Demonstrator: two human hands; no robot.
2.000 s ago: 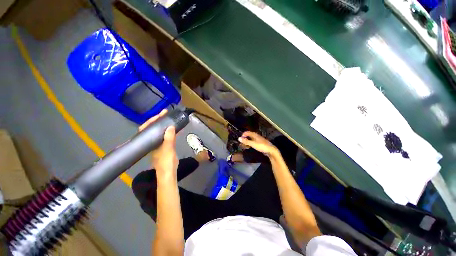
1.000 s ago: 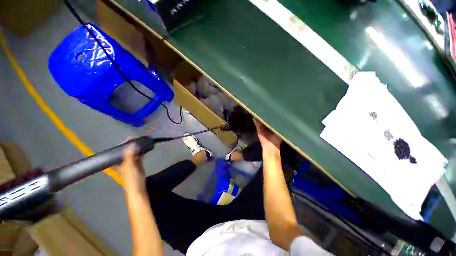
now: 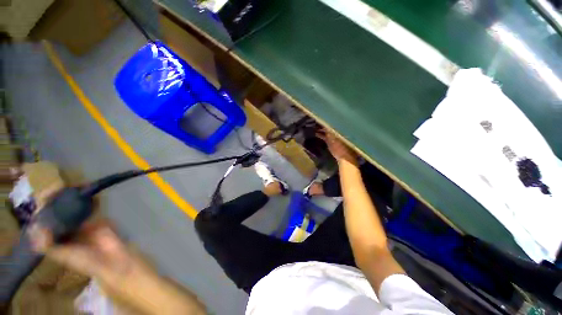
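My left hand [image 3: 92, 246] is blurred at the lower left, closed around the dark handle end of the hot-air brush [image 3: 68, 212]. The rest of the brush is mostly hidden or out of the picture. A black power cord [image 3: 185, 164] runs from the handle end to the right, over the floor and my knee level, to a tangled part [image 3: 248, 159] and on towards the bench edge. My right hand [image 3: 336, 146] is at the bench's front edge beside the dark cord bundle; its fingers are partly hidden, and its grip cannot be told.
The green bench [image 3: 345, 92] runs diagonally. White paper [image 3: 468, 141] with small piles of screws [image 3: 529, 172] lies on it at the right. A black box [image 3: 243, 18] stands at the bench's far left. A blue stool [image 3: 179, 92] and an open cardboard box [image 3: 286, 144] are below.
My left hand has moved down and left with the brush, whose handle end now points at the camera. The cord is drawn out longer. My right hand remains near the bench edge.
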